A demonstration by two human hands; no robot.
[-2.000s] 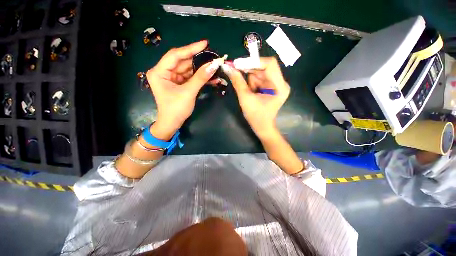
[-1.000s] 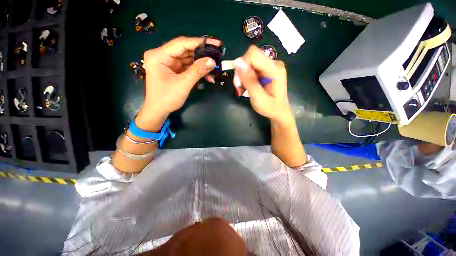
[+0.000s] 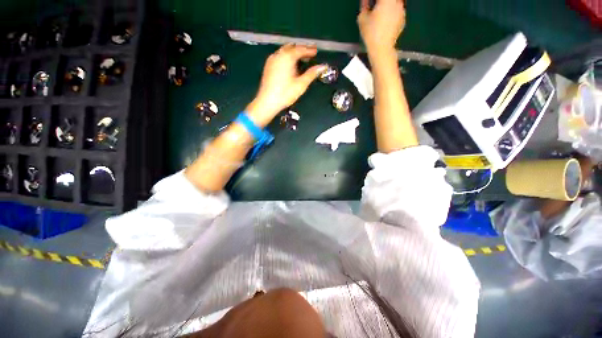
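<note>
My left hand [image 3: 284,79] is over the mat with thumb and index finger apart. Its thumb tip is at the edge of a round circuit board [image 3: 329,74]; I cannot tell if they touch. My right hand [image 3: 383,25] is stretched to the far side, cut off by the top edge. Something dark shows at its fingertips, too cut off to name. A second round board [image 3: 342,100] lies nearer. A crumpled white wipe [image 3: 338,134] lies nearer still. A small wired part [image 3: 289,119] lies left of the wipe.
A black parts tray [image 3: 132,132] with filled pockets stands left. Several small wired parts [image 3: 206,110] lie beside it. A white slip [image 3: 357,74] and metal strip [image 3: 290,42] lie farther up. A white instrument [image 3: 472,99], tape roll [image 3: 538,179] and another person's sleeve are at right.
My hands have separated. My right hand has moved far forward; my left hand no longer shows the black housing and has moved towards the round board. The white wipe now lies on the mat.
</note>
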